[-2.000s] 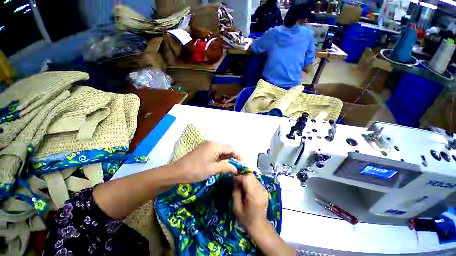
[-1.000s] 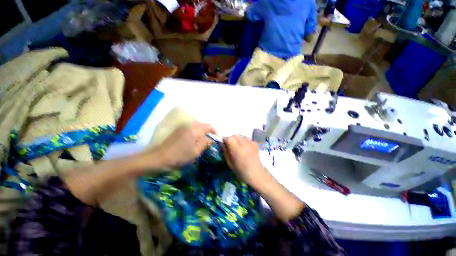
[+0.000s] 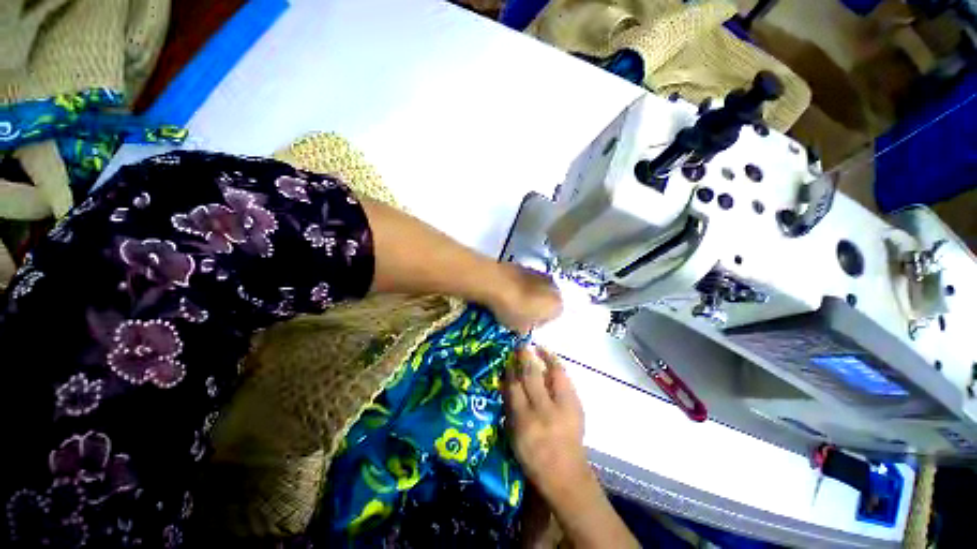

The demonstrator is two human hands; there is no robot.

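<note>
The bag body (image 3: 273,413), beige woven straw, hangs at the table's front edge below my left sleeve. Its blue floral lining (image 3: 455,413) spreads out of the bag mouth. My left hand (image 3: 527,300) is on the cloth edge just in front of the needle area, its fingertips partly hidden. My right hand (image 3: 546,407) holds the lining edge just below it, fingers bent over the cloth. The sewing machine's presser foot area (image 3: 584,281) is right beside my left hand; the cloth is not seen under it.
Red thread snips (image 3: 675,388) lie on the machine bed. The lit control panel (image 3: 852,373) is at right. A blue item with a red part (image 3: 873,488) lies at the table's right end. More bags (image 3: 75,54) are heaped at left and others (image 3: 670,48) lie behind the table.
The view has tilted down and come closer to the machine. Both hands have moved right with the bag edge, close to the needle. My left sleeve now covers much of the left side.
</note>
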